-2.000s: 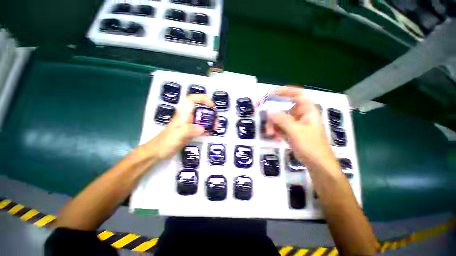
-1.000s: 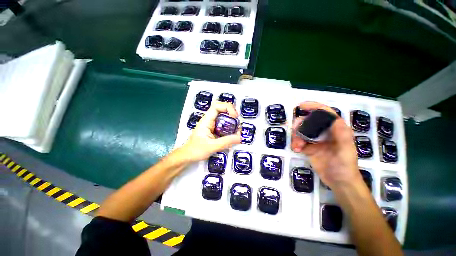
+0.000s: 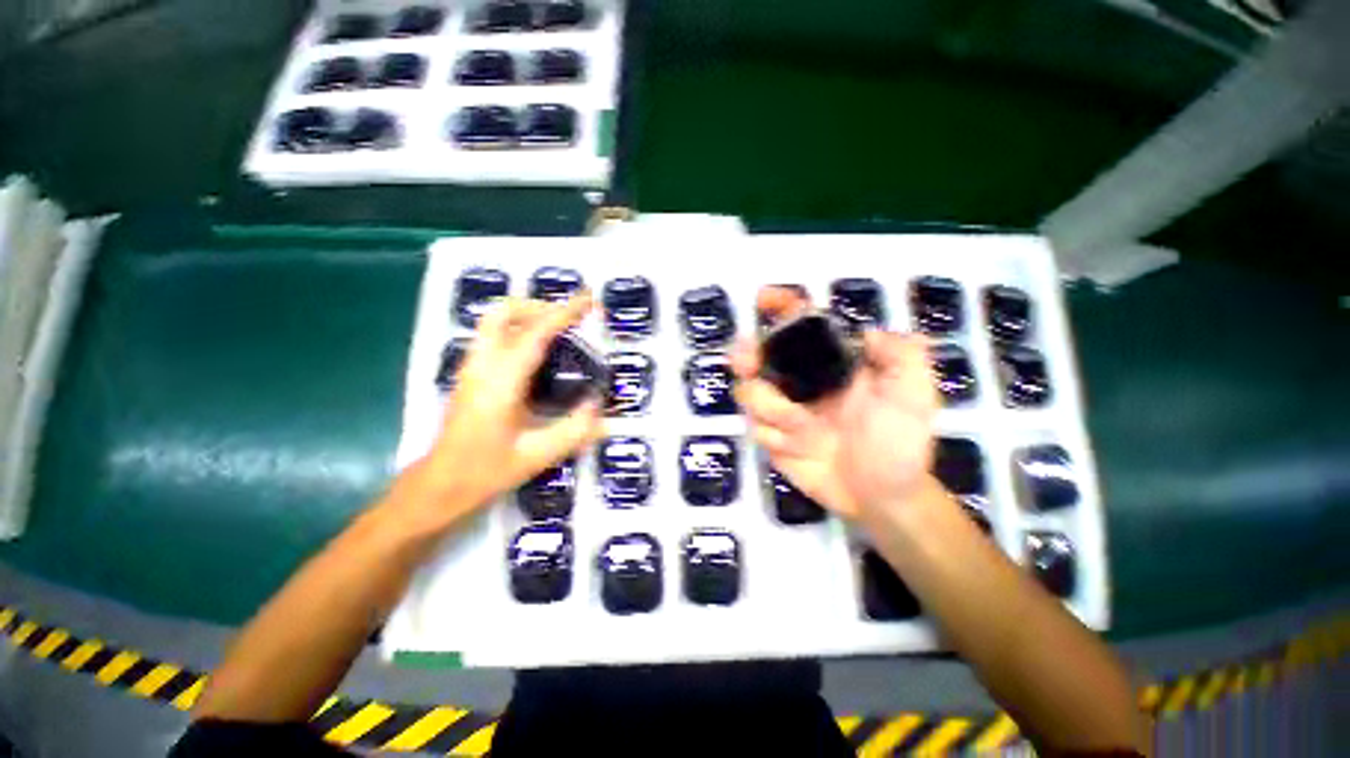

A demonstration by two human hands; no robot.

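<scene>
My left hand holds a dark watch head between thumb and fingers, above the left part of the white foam tray. No lit picture shows on it. My right hand holds another watch head over the tray's middle, its face black. The tray lies in front of me with rows of dark, glossy watch heads in its pockets. My hands and forearms hide some of them. The picture is blurred.
A second loaded tray lies beyond, at the upper left. White slabs stand at the left edge. A pale post slants at the upper right. The green surface surrounds the tray. Yellow-and-black tape marks the floor.
The view has swung left and back. The purplish shine on the left watch's screen has gone dark. My right hand has turned, and its watch's black face now sits nearer my left hand.
</scene>
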